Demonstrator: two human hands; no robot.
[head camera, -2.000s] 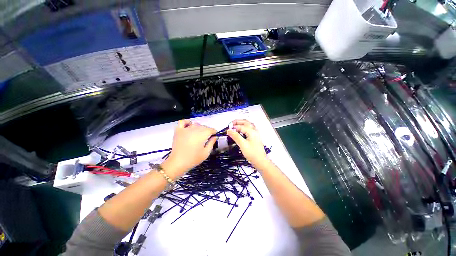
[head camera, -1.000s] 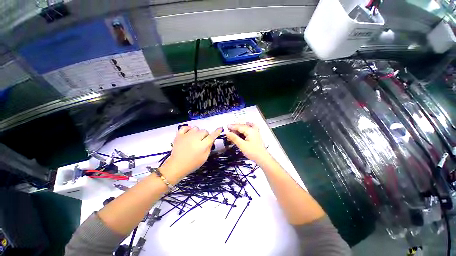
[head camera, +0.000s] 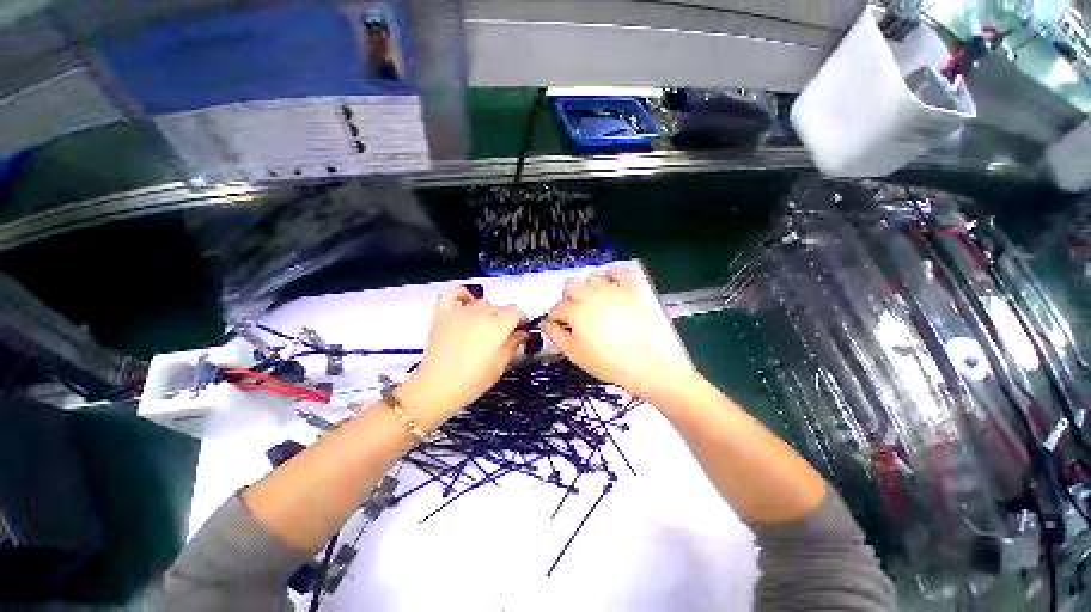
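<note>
A black wiring harness (head camera: 383, 350) runs from the left along the back of the white board (head camera: 455, 562) to my hands. My left hand (head camera: 469, 349) pinches the harness near its black end piece. My right hand (head camera: 604, 325) has its fingertips on the same part from the right, close to the left fingertips. The fingers hide the exact part worked on. A tangled pile of black cable ties (head camera: 526, 418) lies just below my hands.
A white box (head camera: 180, 407) with red-handled tool (head camera: 281, 384) stands at left. A blue parts tray (head camera: 544, 233) sits behind the board. Bagged harnesses (head camera: 909, 359) lie at right. A white tool bin (head camera: 867, 114) hangs at upper right. Metal clips (head camera: 347, 556) line the board's left side.
The view has shifted, so the scene sits slightly further right. My right hand has turned, with its back more to the camera and its fingers over the harness end. My left hand keeps its hold.
</note>
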